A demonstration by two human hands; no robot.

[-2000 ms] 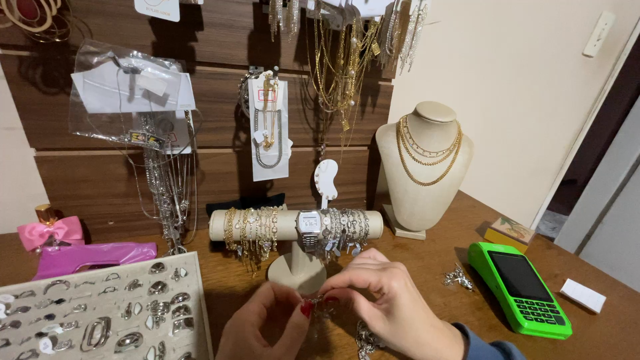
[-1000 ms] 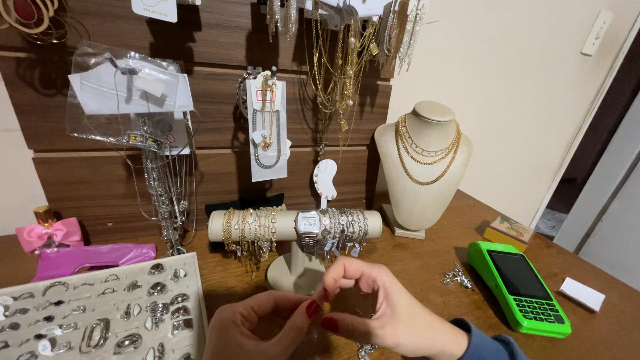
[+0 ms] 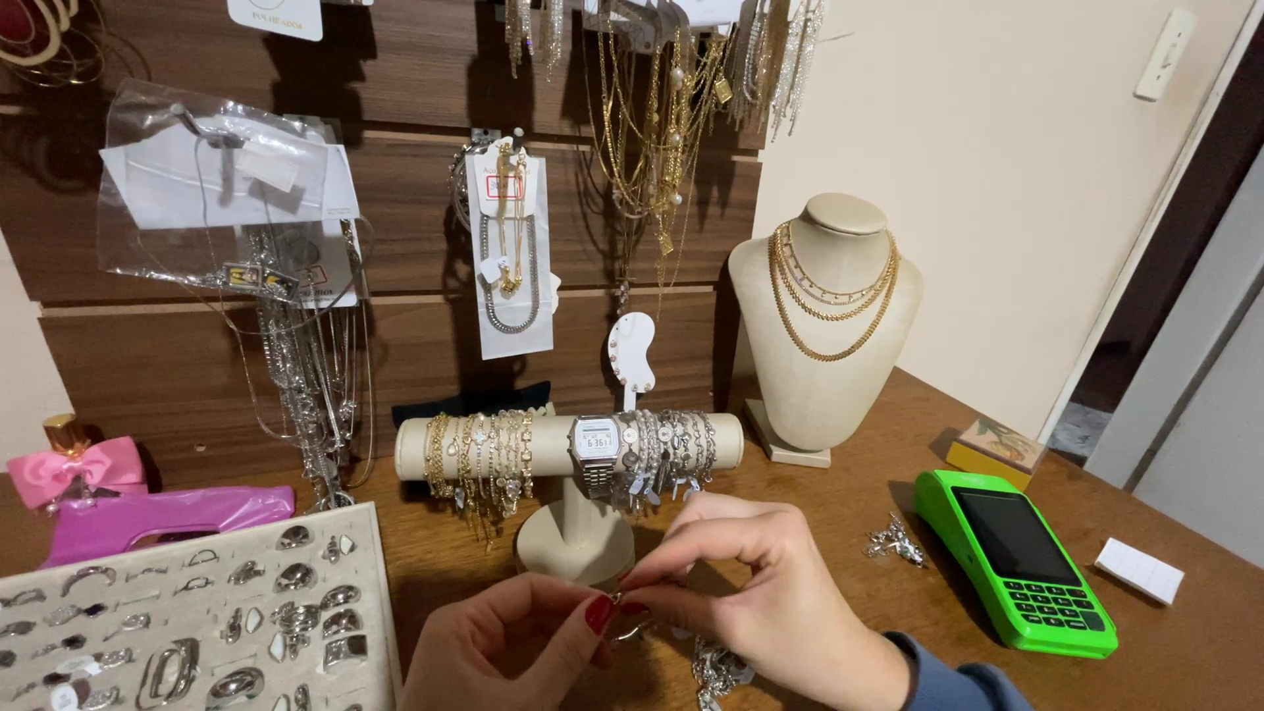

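My left hand [image 3: 513,642] and my right hand [image 3: 755,583] meet at the lower middle, in front of the T-bar bracelet stand [image 3: 578,538]. Thumbs and fingertips of both pinch a small metal jewelry piece [image 3: 618,597]; most of it is hidden by the fingers, and a thin silver loop hangs just below. A heap of silver chain jewelry [image 3: 716,671] lies on the table under my right hand. The stand's padded bar carries gold bracelets [image 3: 479,459] on the left, a silver digital watch [image 3: 595,444] at the middle and silver bracelets [image 3: 667,449] on the right.
A ring tray [image 3: 380,592] stands at left, beside a purple plastic item [image 3: 168,518] and a pink bow [image 3: 74,469]. A necklace bust [image 3: 829,395], small silver pieces [image 3: 896,541], a green card terminal [image 3: 1017,563], a small box [image 3: 995,449] and a white card [image 3: 1139,571] are at right. Necklaces hang behind.
Both hands stay together at the fingertips while their fingers shift. My right hand's fingers have lowered a little since one second ago, leaving the watch face plainly visible.
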